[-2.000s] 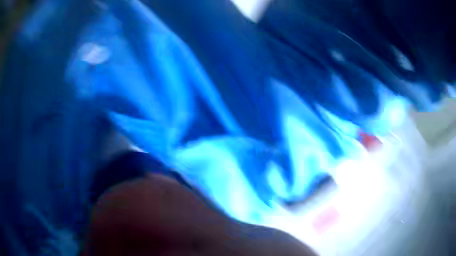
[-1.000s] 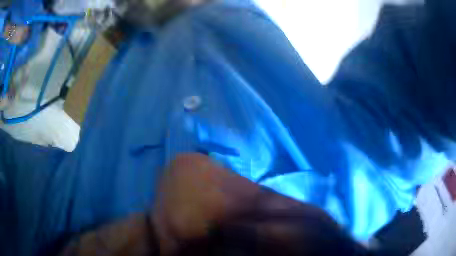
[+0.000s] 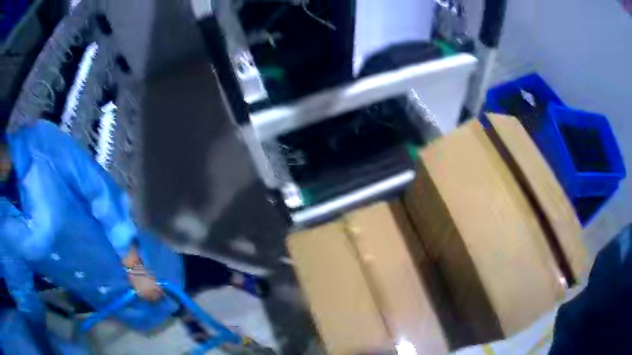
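Neither of my hands shows in the head view; only dark blue clothing point(image 3: 599, 298) shows at the right edge. A large brown carton point(image 3: 492, 229) stands right of centre, its top flaps parted by a dark gap. A lower brown carton point(image 3: 367, 284) stands to its left, with a seam along its top. At the lower left, a person in blue work clothes point(image 3: 76, 222) has one hand on the bent blue push handle point(image 3: 128, 301) of a trolley.
A metal frame rack point(image 3: 367, 93) with dark shelves stands behind the cartons. Blue plastic crates point(image 3: 585, 149) holding dark parts are at the right. A grey-brown panel point(image 3: 194, 152) and a rack with white looped cords point(image 3: 76, 90) are at the left. Yellow floor lines show at the bottom right.
The view has swung from close blue clothing and a blurred bare hand to the cartons, rack and other person. That hand is out of the picture now.
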